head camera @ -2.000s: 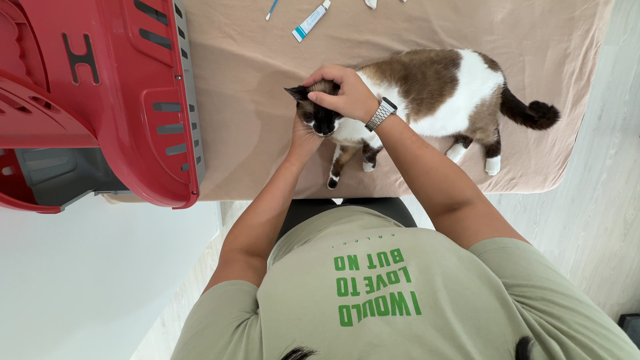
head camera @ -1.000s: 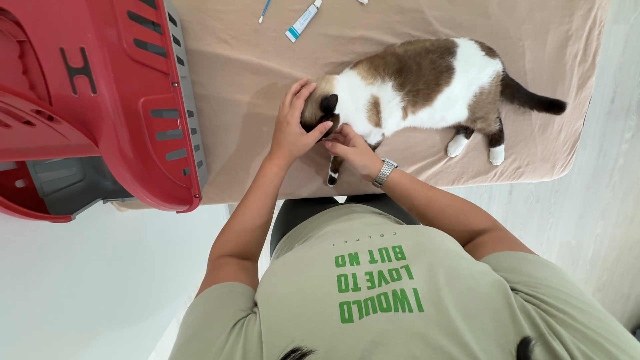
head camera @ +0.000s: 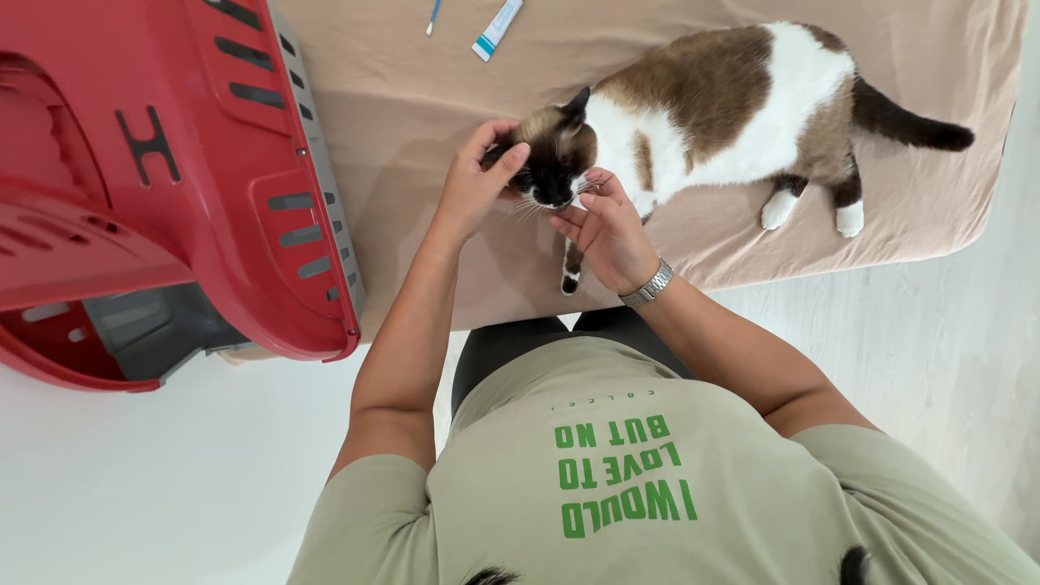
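Observation:
A brown and white cat (head camera: 691, 106) with a dark face stands or crouches on a beige cloth, its head toward the left. My left hand (head camera: 479, 183) is round the left side of its head, the thumb on the face near the eye. Beside the chin and cheek, my right hand (head camera: 603, 227) is palm up with its fingers apart, their tips touching or very near the fur. A metal-banded watch (head camera: 647, 283) is on my right wrist. No tool shows in either hand; the fingertips under the head are partly hidden.
A red and grey plastic pet carrier (head camera: 215, 187) stands at the left. Behind the cat's head, a white and teal tube (head camera: 497, 31) and a cotton swab (head camera: 433, 16) lie on the cloth (head camera: 390, 106). The cloth-covered surface's near edge runs by my waist.
Two seconds ago my right hand lay on top of the cat's head; now it is by the chin. The cat's face, turned down one second ago, now faces up toward the view.

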